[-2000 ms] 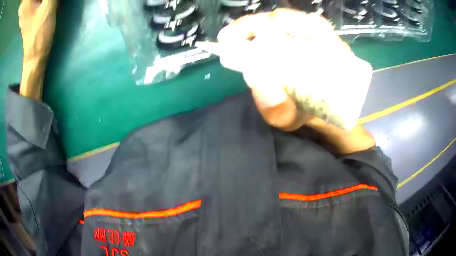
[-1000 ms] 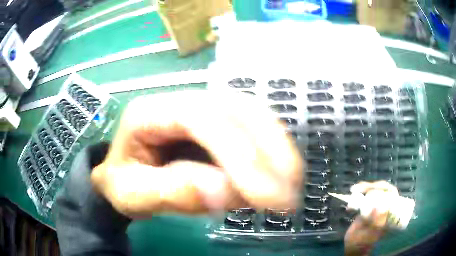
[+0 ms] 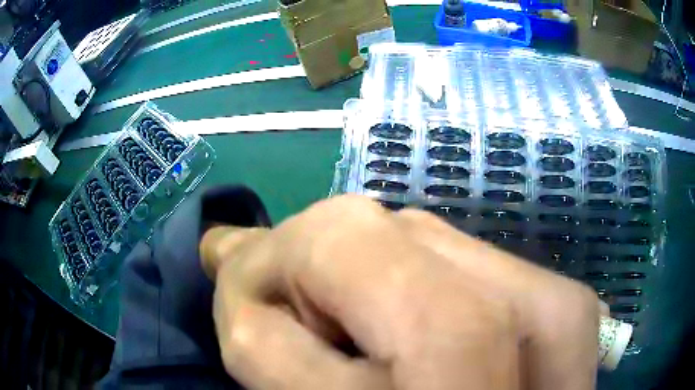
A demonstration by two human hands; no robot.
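Observation:
My left hand [image 3: 404,297] is very large and close to the camera at bottom centre, its fingers curled; whether it holds anything is hidden. It covers the lower left part of a large clear blister tray [image 3: 349,148]. Rows of glossy black oval parts [image 3: 448,135] sit in the tray's pockets. The end of a white bottle with printing [image 3: 616,343] shows at lower right, just beyond my left hand. My right hand is hidden behind the left hand. The bottle's nozzle is hidden too.
A clear tray without black parts [image 3: 495,76] lies behind the large tray. A second tray of black parts [image 3: 194,164] lies tilted at left. A cardboard box [image 3: 331,42] and blue bins [image 3: 472,34] stand at the back. A white-grey instrument [image 3: 57,72] stands far left.
The view has risen from my jacket to the bench. Over the last second my left hand has moved right and lower in view, now covering my right hand and most of the bottle.

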